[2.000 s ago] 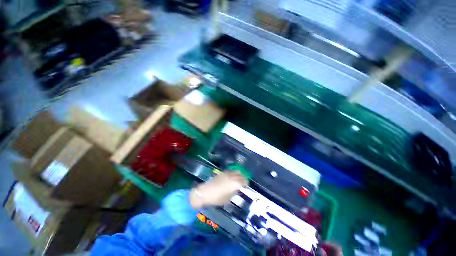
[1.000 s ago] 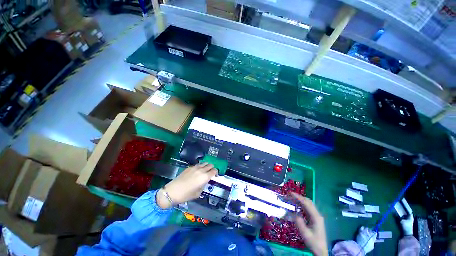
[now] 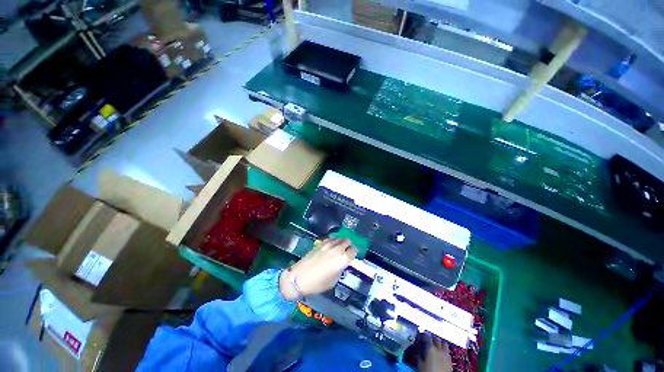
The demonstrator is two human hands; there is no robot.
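My left hand (image 3: 325, 266) is at the left end of the feed rail, fingers bent down beside the green guard (image 3: 352, 238); what its fingertips touch is hidden. My right hand (image 3: 435, 354) is low at the right, dark and partly cut off by the bottom edge, by the red components (image 3: 466, 299) in the green parts tray (image 3: 498, 290). Whether it holds any cannot be told. The pale feed rail (image 3: 429, 309) runs from the machine over the tray. A dark clamp block (image 3: 381, 309) sits on it. The control panel (image 3: 393, 229) stands behind.
A metal chute (image 3: 274, 237) points into an open carton (image 3: 209, 197) of red parts at left. More cardboard boxes (image 3: 109, 247) stand further left. A green shelf (image 3: 437, 145) with black bins crosses behind, above a blue bin (image 3: 484, 211). White modules (image 3: 560, 320) lie at right.
The view has shifted, so the machine sits further right. My right hand has moved from above the rail's right end down to the tray's near side. My left hand stays by the green guard.
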